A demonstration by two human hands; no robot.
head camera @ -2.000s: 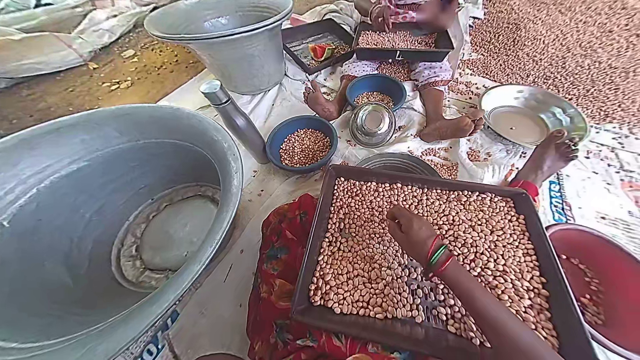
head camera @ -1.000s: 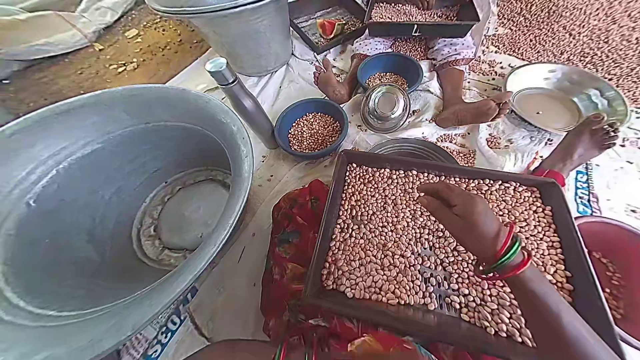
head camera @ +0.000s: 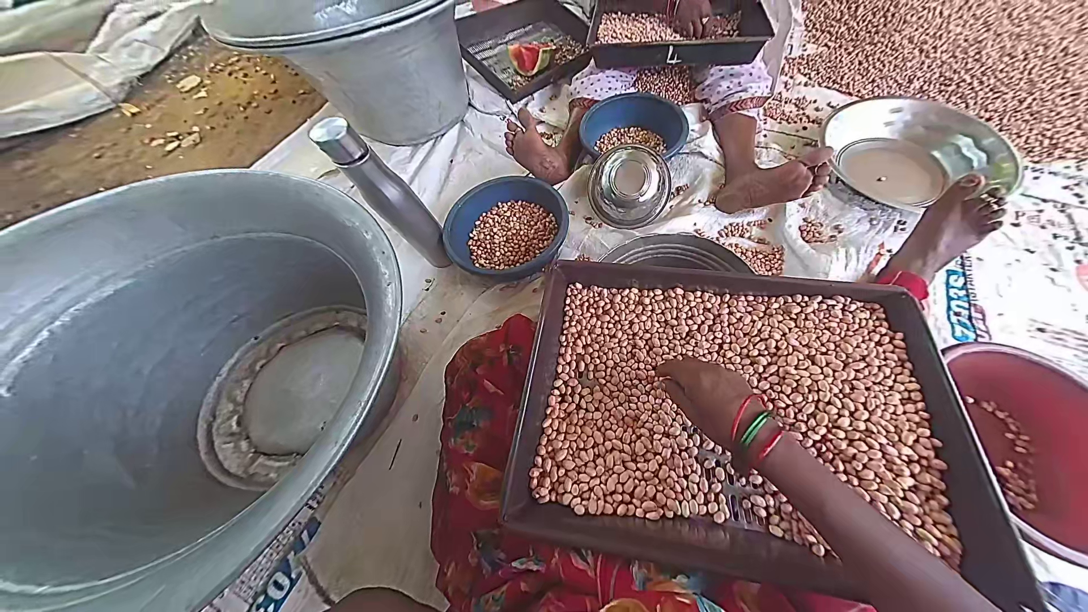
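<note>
A brown rectangular tray (head camera: 531,408) with a slotted bottom rests on my lap over red flowered cloth (head camera: 480,433). Pinkish-brown nuts or beans (head camera: 620,442) spread across it, and a few slots show near the front middle. My right hand (head camera: 705,395), with red and green bangles at the wrist, is over the middle of the tray, its fingertips down at the nuts. Whether it pinches one cannot be seen. My left hand is not visible; only a bit of skin shows at the bottom edge.
A large metal tub (head camera: 387,340) stands at left, another metal tub (head camera: 382,85) behind. Nearby are a steel bottle (head camera: 382,191), blue bowls of nuts (head camera: 455,221) (head camera: 676,106), a steel bowl (head camera: 629,185), a steel basin (head camera: 1003,161) and a red basin (head camera: 1054,425). A co-worker's hand (head camera: 693,17) is in another tray.
My right hand was raised over the nuts one second ago; now it is lower and further left on the tray, with its fingertips down.
</note>
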